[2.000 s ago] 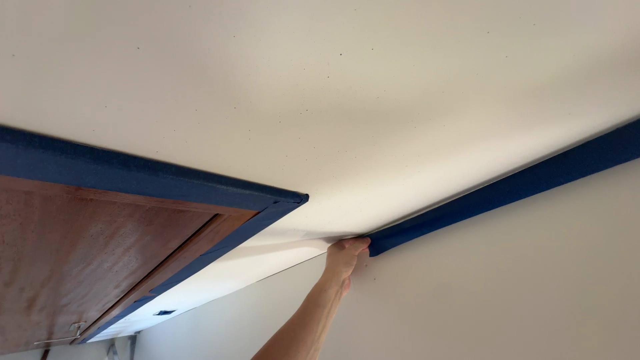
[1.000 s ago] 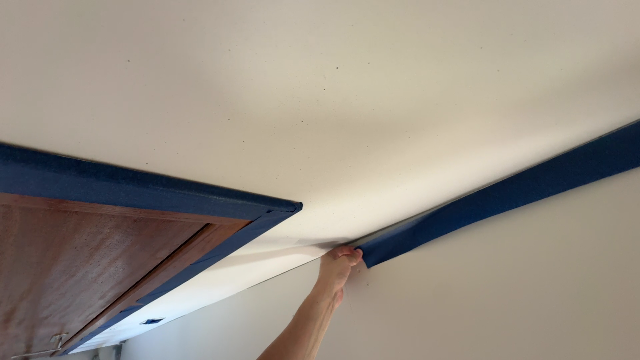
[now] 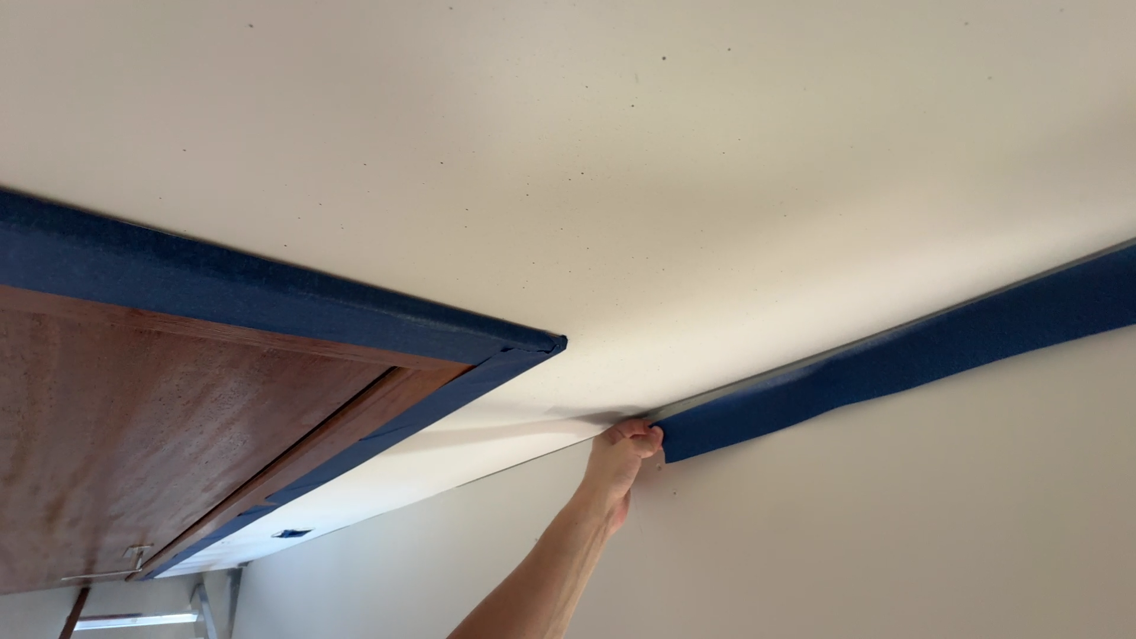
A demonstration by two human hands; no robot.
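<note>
My left hand [image 3: 630, 444] reaches up to the corner where the white ceiling [image 3: 568, 222] meets the wall [image 3: 870, 479]. Its thumb and fingers pinch the near end of a wide strip of blue masking tape [image 3: 754, 419]. From there the strip runs right along the top of the wall and leaves the view. Its lower edge is wavy, and a thin grey line shows between its upper edge and the ceiling. My right hand is out of view.
At the left, a reddish-brown wooden panel door [image 3: 177, 426] has blue tape [image 3: 293, 302] along its edges and a metal fitting [image 3: 136, 556] low down. A small blue patch [image 3: 292, 533] is on the ceiling behind it.
The tape strip's lower edge looked straighter two seconds ago and now bends in a wave. My left hand stays at the strip's end.
</note>
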